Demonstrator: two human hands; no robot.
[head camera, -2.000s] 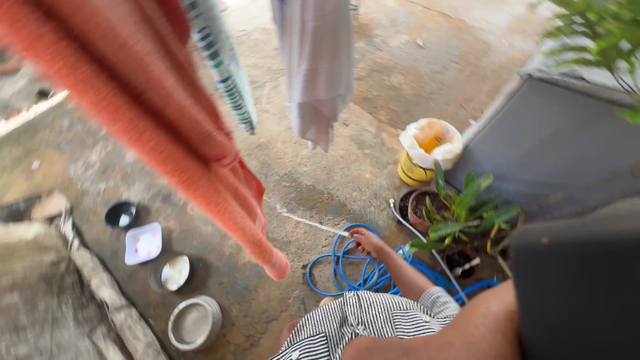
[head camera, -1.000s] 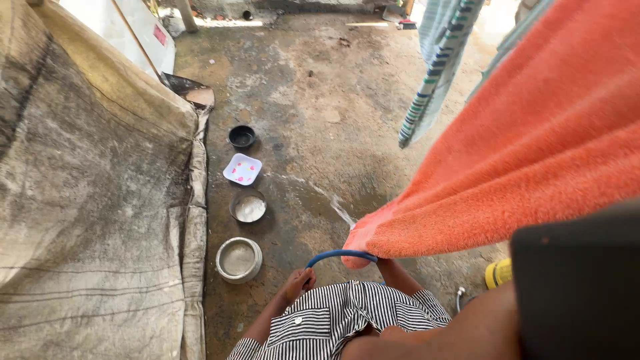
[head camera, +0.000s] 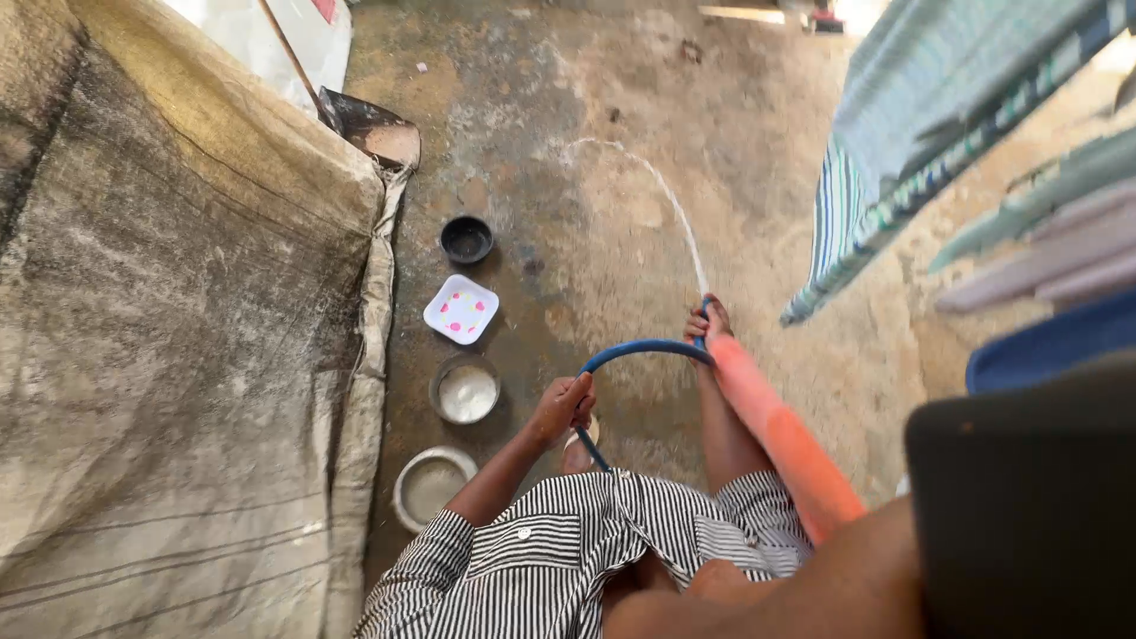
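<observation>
My left hand (head camera: 564, 408) is closed around a blue garden hose (head camera: 643, 347), which arcs across to my right. Near its end my right hand (head camera: 708, 321) grips the same hose, and a stream of water (head camera: 670, 200) shoots from it onto the concrete floor (head camera: 621, 240). To the left of my hands stand, in a row, a small black bowl (head camera: 466, 240), a white square dish with pink spots (head camera: 461, 309), a metal bowl with whitish contents (head camera: 467, 390) and a larger pale round pot (head camera: 431, 490).
A stained tarpaulin (head camera: 195, 311) covers the left side, with a long-handled dustpan or shovel (head camera: 373, 129) by its corner. An orange towel (head camera: 799, 453) hangs beside my right arm. Striped cloths (head camera: 887, 151) hang at the upper right.
My left hand, out of sight two seconds ago, is on the hose. The orange towel has swung off my right hand, which it hid a second ago. The view has turned left since the first frame.
</observation>
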